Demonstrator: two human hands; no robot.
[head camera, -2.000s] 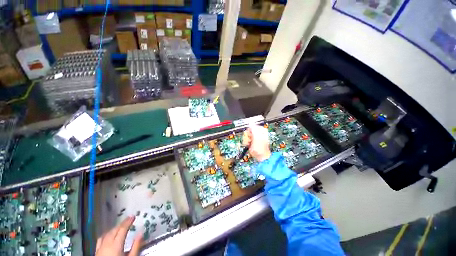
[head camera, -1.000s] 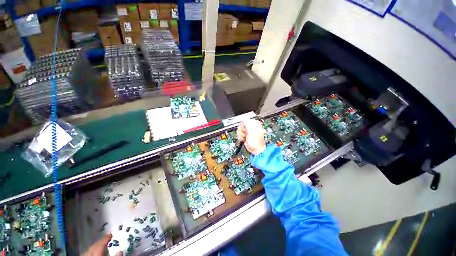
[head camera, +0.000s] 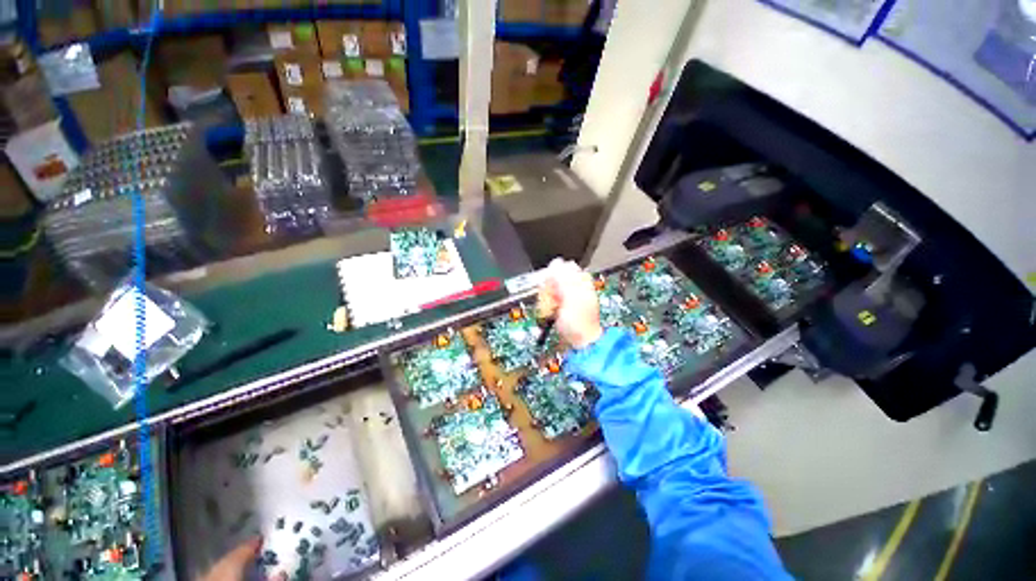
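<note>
My right hand (head camera: 574, 304), in a blue sleeve, is closed around a dark thin tool (head camera: 545, 336) above a solder pallet (head camera: 496, 369) with four green circuit boards. The tool's tip points down at the boards; whether it touches them I cannot tell. One circuit board (head camera: 475, 440) lies at the pallet's near left. My left hand (head camera: 235, 563) is cut off by the bottom edge, with only fingers showing beside small dark green components (head camera: 322, 531) on a pale surface. I cannot tell whether it holds anything.
Another pallet of boards (head camera: 100, 511) is at left. More boards lead right into a black-hooded machine (head camera: 727, 148). A metal rail (head camera: 545, 499) runs along the front. Behind are a sample board (head camera: 418, 252) on white paper, a red pen (head camera: 460, 296) and a plastic bag (head camera: 136, 340). A blue coiled cord (head camera: 139, 284) hangs at left.
The view has shifted, so the bench and pallets appear further left than two seconds ago. My left hand has dropped lower, mostly out of the picture. My right hand stays over the same pallet.
</note>
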